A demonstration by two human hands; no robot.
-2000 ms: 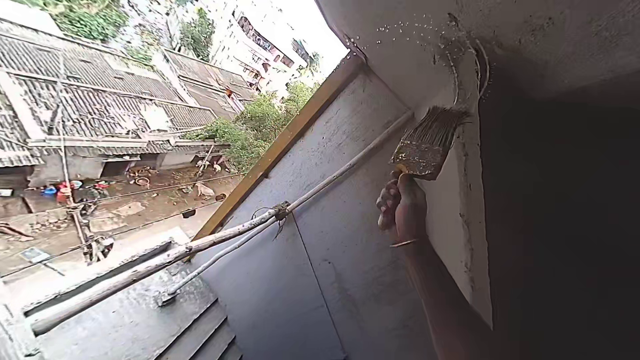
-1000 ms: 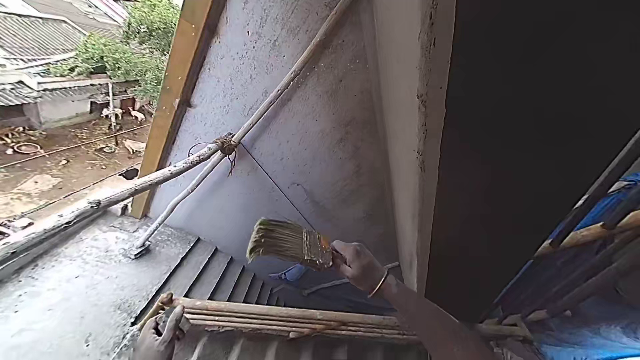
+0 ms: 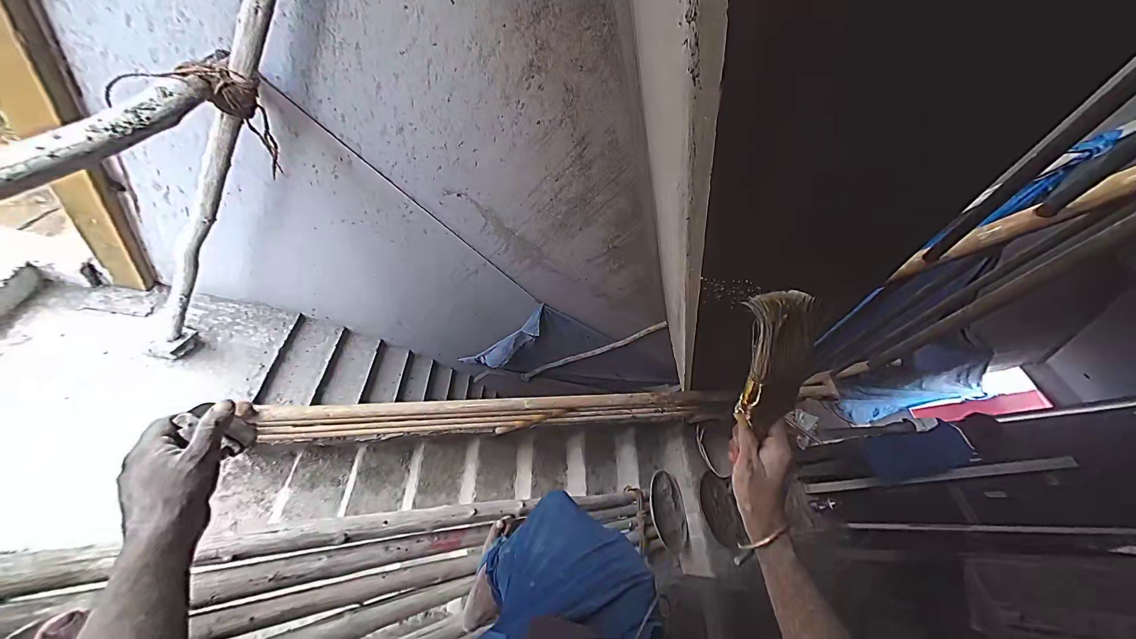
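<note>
My right hand [image 3: 761, 470], with a bangle at the wrist, holds a wide paintbrush [image 3: 781, 342] by its handle. The bristles point up in front of the dark underside [image 3: 825, 160] beside a pale concrete edge [image 3: 697, 204]; whether they touch it is unclear. Small light specks show just left of the bristles. At the left, my left hand [image 3: 173, 470] is closed around a small grey object [image 3: 232, 431], whose kind is unclear. It is at the left end of a row of thin wooden poles [image 3: 426, 411]; whether the hand also grips them cannot be told.
Thicker poles [image 3: 355, 564] cross below, with blue cloth [image 3: 572, 568] over them. Two round pans [image 3: 667, 512] are near my right hand. Stairs [image 3: 355, 368] lie beneath. Roped poles [image 3: 232, 93] stand upper left against a grey wall [image 3: 497, 151]. More poles [image 3: 1021, 222] slope at right.
Two seconds ago the brush was up by the ceiling edge. It came down in front of the wall, bristles left, and now points up at the right. The view has tilted down.
</note>
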